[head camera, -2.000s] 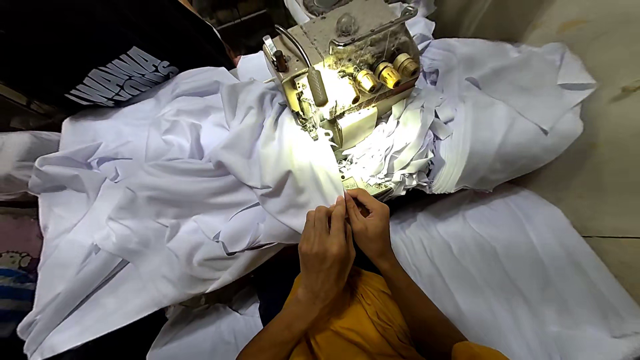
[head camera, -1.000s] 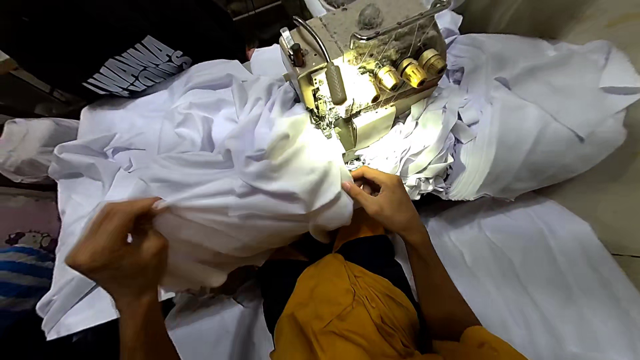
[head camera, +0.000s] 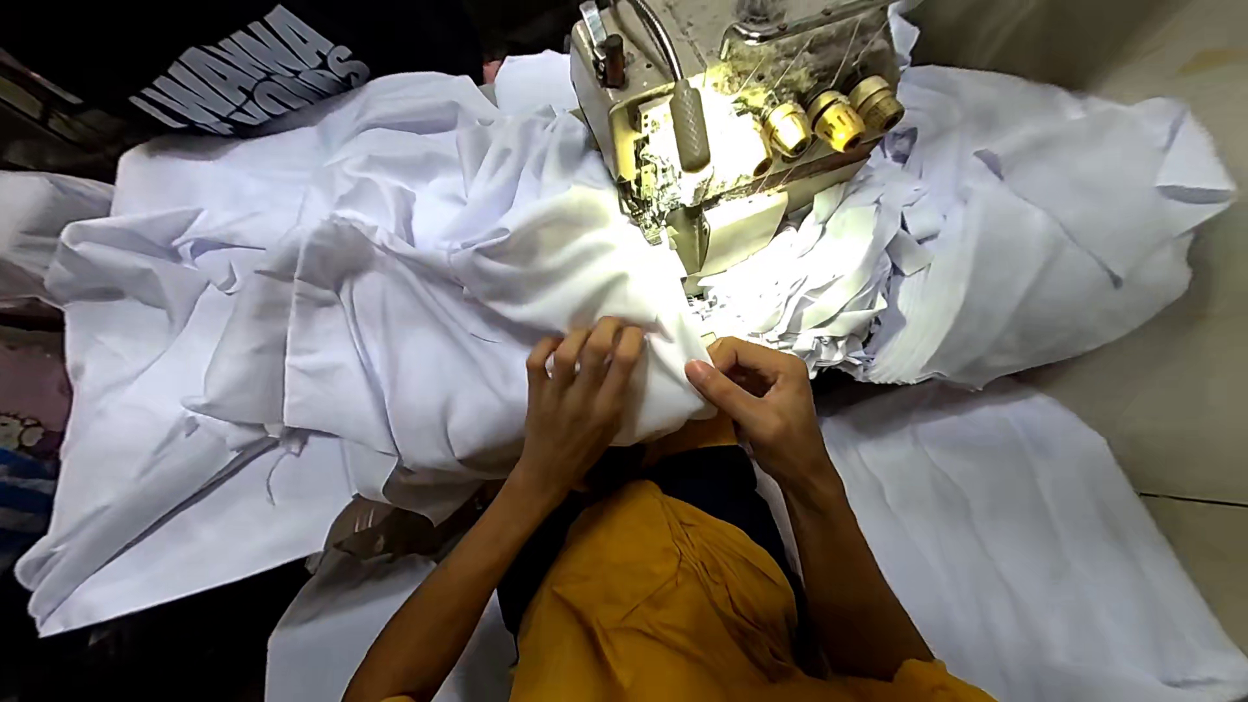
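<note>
White fabric (head camera: 390, 322) lies in loose folds from the left up to the lit needle area of an overlock sewing machine (head camera: 682, 127). On its lower right part rests my left hand (head camera: 585, 390), fingers bent and pressed on the cloth; whether they pinch it is unclear. The thumb and forefinger of my right hand (head camera: 760, 400) pinch the cloth's right edge, just below the presser foot area. The foot and needles are hard to make out in the glare and lint.
White fabric scraps (head camera: 829, 273) heap up right of the needle area, beside a rolled bundle of white cloth (head camera: 1053, 234). More white cloth (head camera: 994, 526) spreads at the lower right. A black printed cloth (head camera: 244, 68) is at the upper left. A bendable lamp neck (head camera: 689, 127) stands over the needle area.
My left hand has moved right from the cloth's left part to near my right hand. My right hand stays at the cloth's edge.
</note>
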